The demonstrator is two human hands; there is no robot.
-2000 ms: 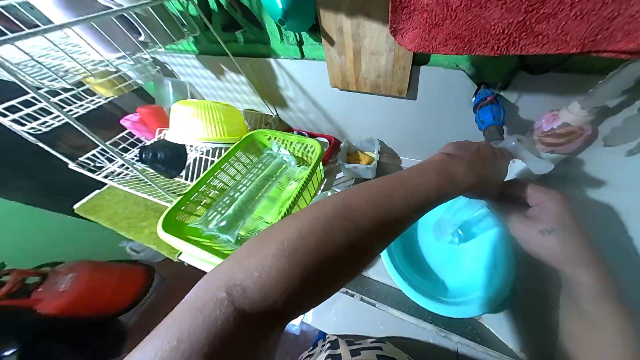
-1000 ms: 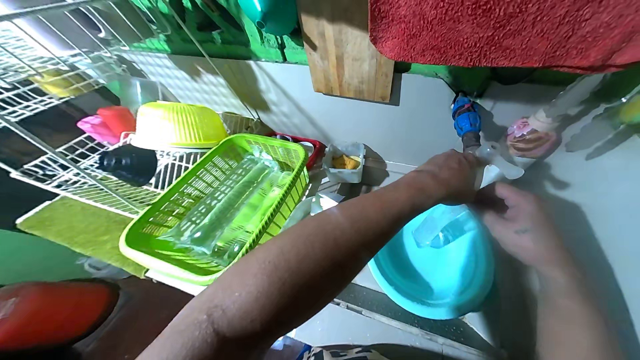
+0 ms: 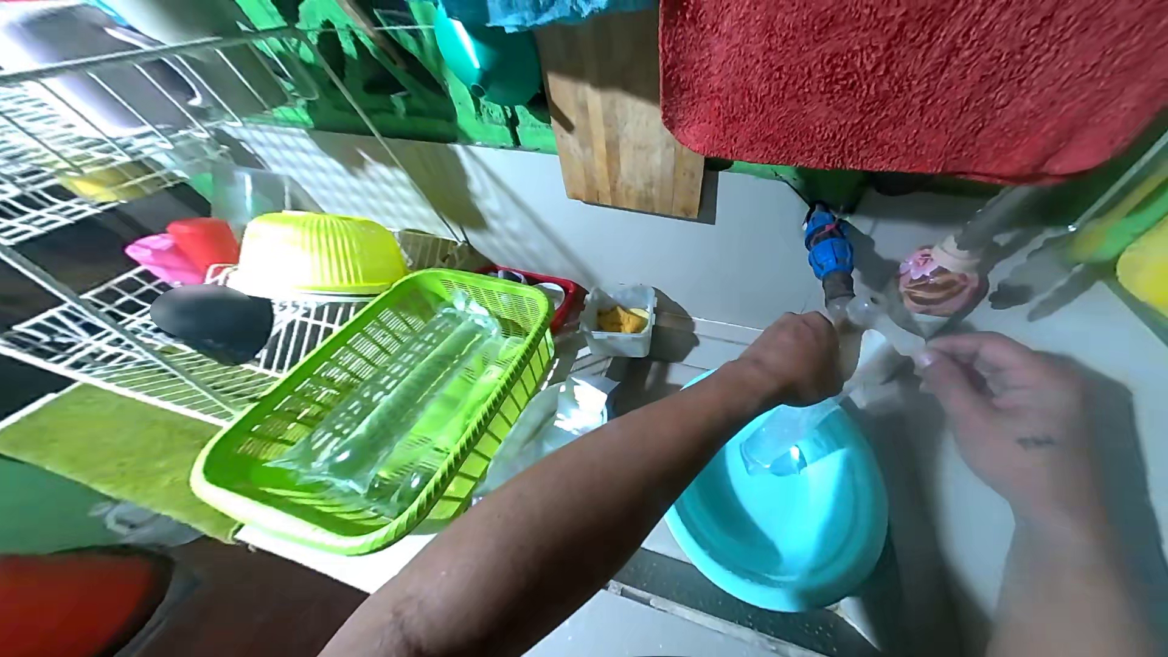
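My left hand [image 3: 796, 358] is closed around the top of a clear plastic bag [image 3: 776, 443], just below a faucet with a blue wrapping [image 3: 829, 251]. The bag hangs over a turquoise plastic basin [image 3: 776, 547], its lower end inside the rim. To the right, my right hand [image 3: 1004, 411] pinches the pale edge of the bag's mouth between thumb and fingertips. Whether water runs into the bag cannot be told. Filled clear plastic bags [image 3: 401, 401] lie in a light-green plastic basket [image 3: 511, 438] to the left.
A white wire dish rack [image 3: 301, 333] holds a yellow bowl [image 3: 319, 255]. A small clear tub [image 3: 620, 342] with a yellow sponge stands behind my left forearm. A wooden board [image 3: 630, 137] and a red towel [image 3: 894, 82] hang at the back. A pink ornamented bottle [image 3: 943, 281] stands beside the faucet.
My right hand has moved slightly away from my left hand, with the bag's edge drawn out between them. My left hand stays at the bag's top by the faucet.
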